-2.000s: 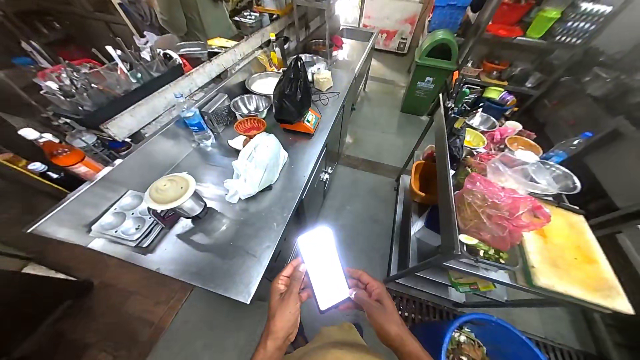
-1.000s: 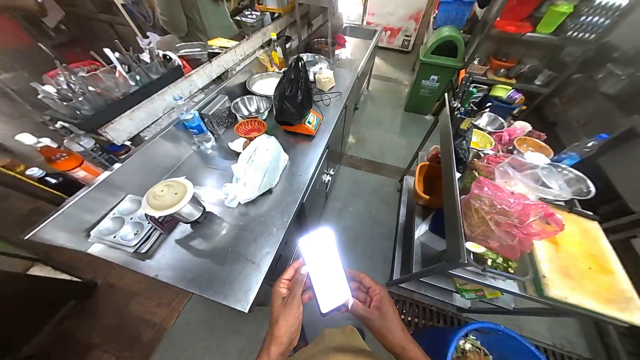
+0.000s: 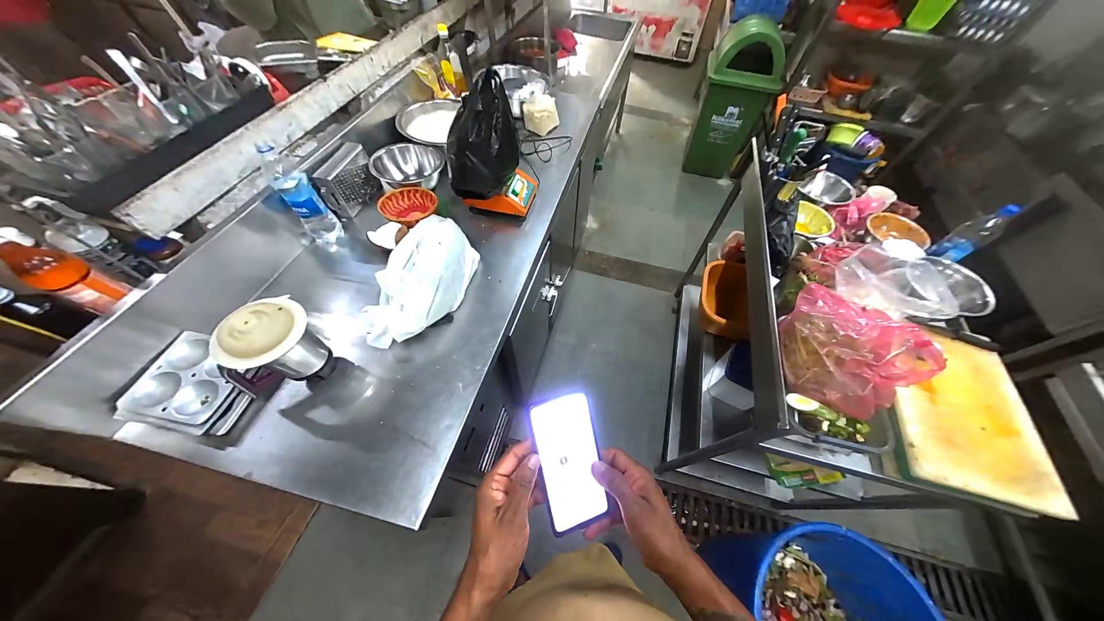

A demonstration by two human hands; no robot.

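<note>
A smartphone with a bright white screen is held upright between both hands, low in the middle of the view. My left hand grips its left edge, thumb along the side. My right hand holds the right edge, its thumb at the rim of the screen. Left of the hands, a steel counter carries a lidded steel pot, a stack of moulded metal trays, a white cloth or bag, a black plastic bag on an orange scale, and a water bottle.
On the right, a metal-framed table holds a pink plastic bag, bowls and a yellowed cutting board. A blue bin with food scraps stands by a floor grate at lower right. A green bin stands in the aisle between counter and shelves.
</note>
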